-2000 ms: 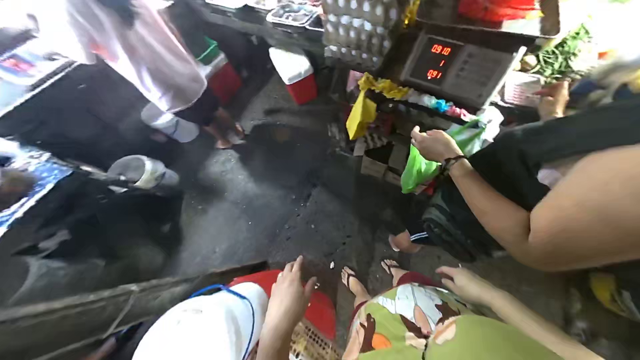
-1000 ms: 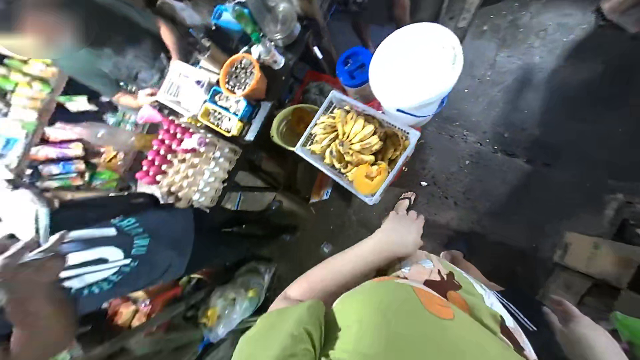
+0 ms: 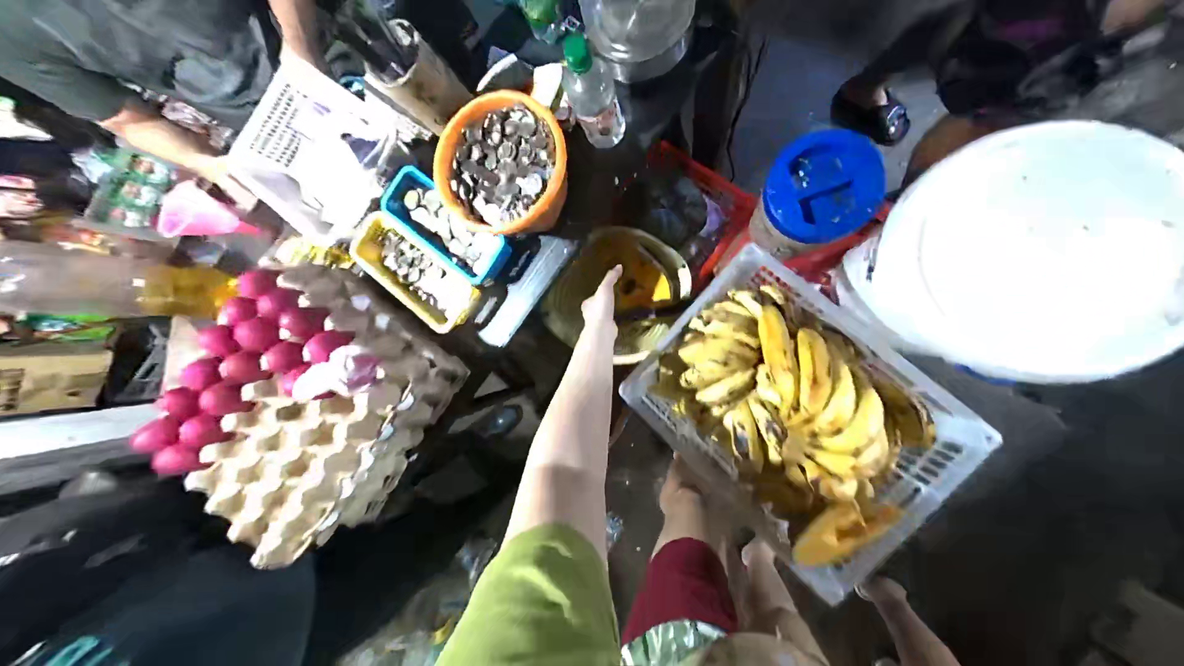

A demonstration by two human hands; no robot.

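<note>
My left hand [image 3: 601, 301] reaches forward from a green sleeve, a finger extended over a yellowish round basin [image 3: 680, 264]. Nothing shows in this hand, but its other fingers are hard to make out. Right of it, a white plastic crate [image 3: 953, 462] holds bunches of ripe bananas [image 3: 786, 379] and a cut orange piece of fruit or squash [image 3: 846, 535]. Left of the basin stand an orange tub of coins [image 3: 504, 165], a blue tray [image 3: 444, 222] and a yellow tray [image 3: 416, 273], both with coins. My right hand cannot be made out.
Pink eggs [image 3: 245, 338] sit on stacked egg trays [image 3: 305, 453] at left. Another person's arm [image 3: 162, 139] reaches near a paper-like sheet [image 3: 310, 139]. A blue-lidded container [image 3: 823, 185] and a large white bucket [image 3: 1036, 250] stand beyond the crate.
The view has swung from the street and digital scale to the crate and coin tubs. My left hand, nearer the crate's lower edge one second ago, now extends over the basin.
</note>
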